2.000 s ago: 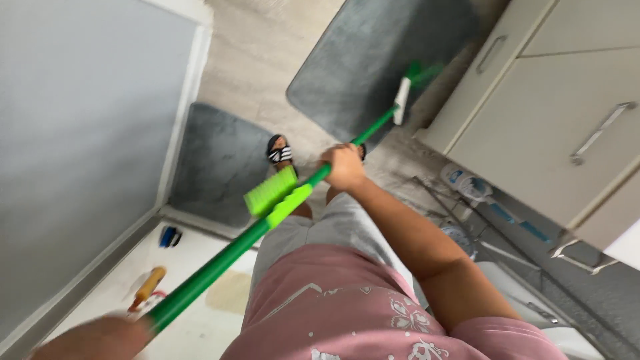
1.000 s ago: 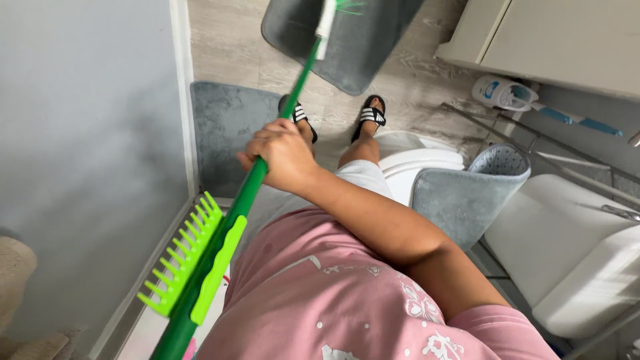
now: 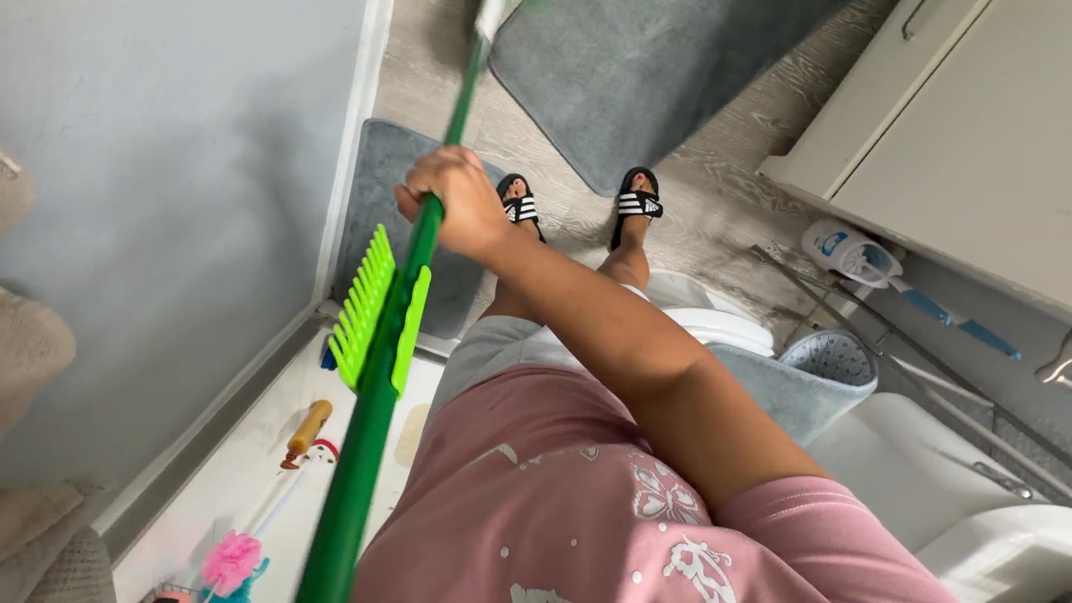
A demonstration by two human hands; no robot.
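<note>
My right hand (image 3: 456, 201) is closed around the green handle (image 3: 356, 469) of a long cleaning tool, at mid-height in the head view. Clipped on the handle just below that hand is a bright green comb-like piece (image 3: 364, 310) with a row of teeth. The handle runs up to a white head (image 3: 490, 17), cut off by the top edge. Its lower end leaves the view at the bottom, and my left hand is out of view. Beyond the tool, a grey bath mat (image 3: 611, 75) lies on the wood-look floor, with a smaller grey mat (image 3: 402, 176) near the wall.
A toilet (image 3: 720, 327), a draped grey mat (image 3: 787, 385), a metal rack (image 3: 921, 377) and a toilet brush in its holder (image 3: 850, 251) are at the right, below a white cabinet (image 3: 946, 151). At the lower left, a white shower tray (image 3: 209, 494) holds a pink bath pouf (image 3: 233, 561).
My left hand, on the lower handle two seconds ago, is out of view. The tool has swung from a slant toward the upper right to a steeper angle, its head now at the top edge.
</note>
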